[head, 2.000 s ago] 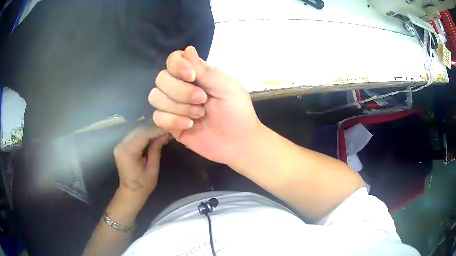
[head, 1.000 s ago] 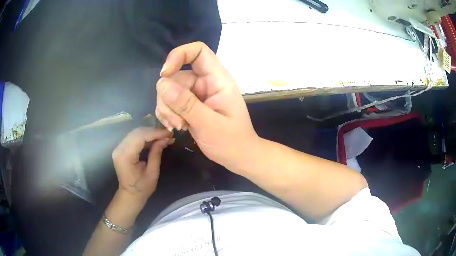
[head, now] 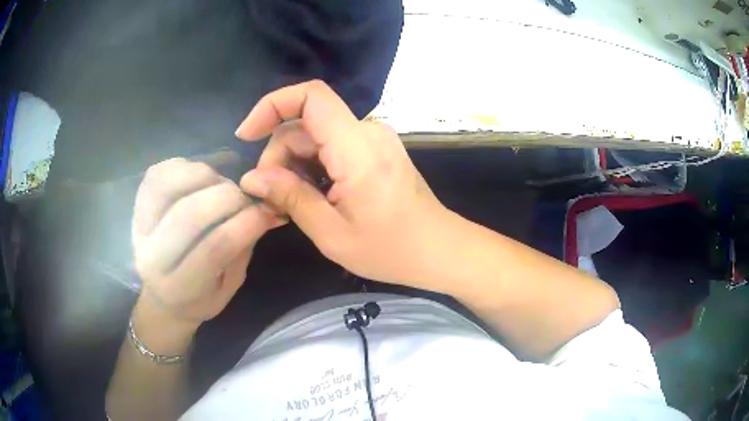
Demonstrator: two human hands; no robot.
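A large dark garment piece (head: 189, 82) lies over the left part of the white table and hangs down towards the lap. My left hand (head: 193, 234) is at the lower left, back of the hand up, its fingertips pinched on the dark cloth over the lap. My right hand (head: 337, 177) is just right of it, thumb tip touching near the left fingertips, index finger raised and bent. What lies between the fingertips is too small and dark to make out clearly.
The white table (head: 526, 78) has a worn front edge. Part of a black tool (head: 562, 6) shows at its top edge. White machine parts (head: 698, 20) are top right. A red-edged dark bin (head: 649, 255) with white scraps (head: 598, 230) is below right.
My left hand has turned back up and moved up and left, its fingers more folded. My right hand's thumb has come to the left fingertips. The view has shifted slightly.
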